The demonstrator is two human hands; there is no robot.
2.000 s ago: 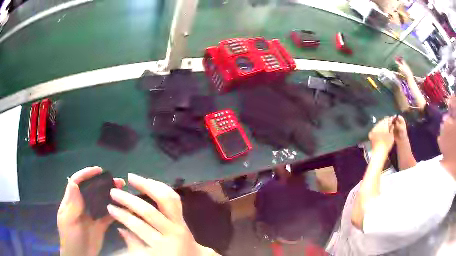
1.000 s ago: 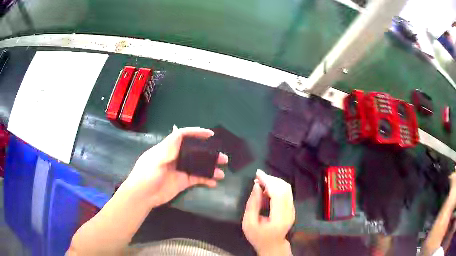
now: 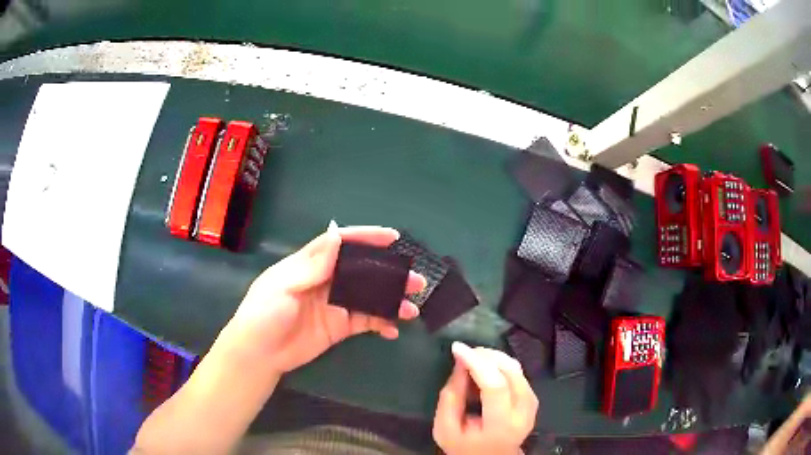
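Observation:
My left hand [image 3: 298, 311] holds a thin dark square speaker grille [image 3: 370, 280] by its edges, flat face up, above the bench. Two more grilles [image 3: 452, 296] lie on the bench just beyond its fingertips, one with a textured face. My right hand [image 3: 487, 404] is at the bottom centre, its fingers curled in towards the thumb; whether it pinches something small cannot be seen. A loose pile of grilles [image 3: 551, 240] lies right of centre. A red radio with a dark grille fitted [image 3: 634, 366] lies face up beside the pile.
Two red radios [image 3: 213, 182] stand on edge at the left, near a white sheet [image 3: 71, 187]. A blue bin [image 3: 53, 329] is at the lower left. Red radios with round speakers [image 3: 718, 222] stand at the right, by a pale post [image 3: 702, 84]. A person's arm shows at the lower right edge.
The view has swung left and down, so the radios and pile appear further right than at first. My hands have parted; my left hand still holds the grille, my right hand has moved off it.

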